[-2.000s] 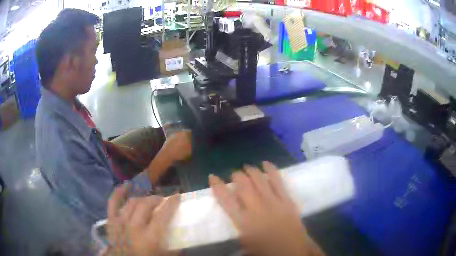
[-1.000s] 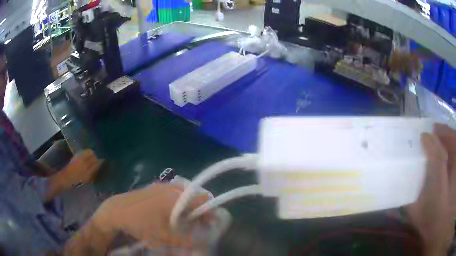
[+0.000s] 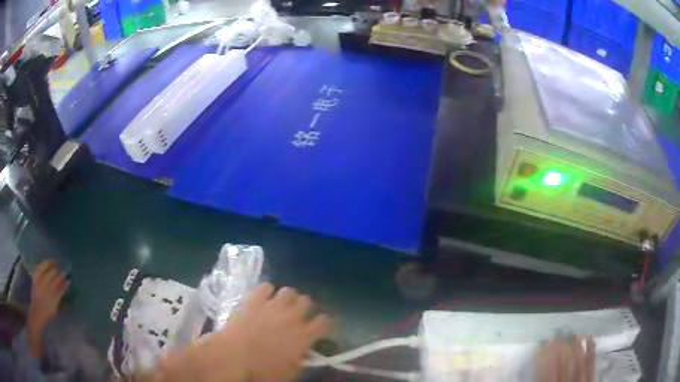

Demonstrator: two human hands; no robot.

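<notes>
Two white power strips lie side by side at the lower right, their slotted ends to the right. My right hand is blurred and cut off by the bottom edge; its fingers lie over the strips. White cords run left from the strips to under my left hand. My left hand is closed over the cords and a clear plastic bag, beside the white test socket board. The plugs are hidden by the hand and bag.
The hipot tester with a green light stands at the right, a red lead at its front. Two more strips lie on the blue mat. A tape roll is behind. Another person's hand is at far left.
The view has swung right, bringing the tester and socket board into sight. The two strips have gone from raised in front of me down to the bench. My left hand is now beside the socket board.
</notes>
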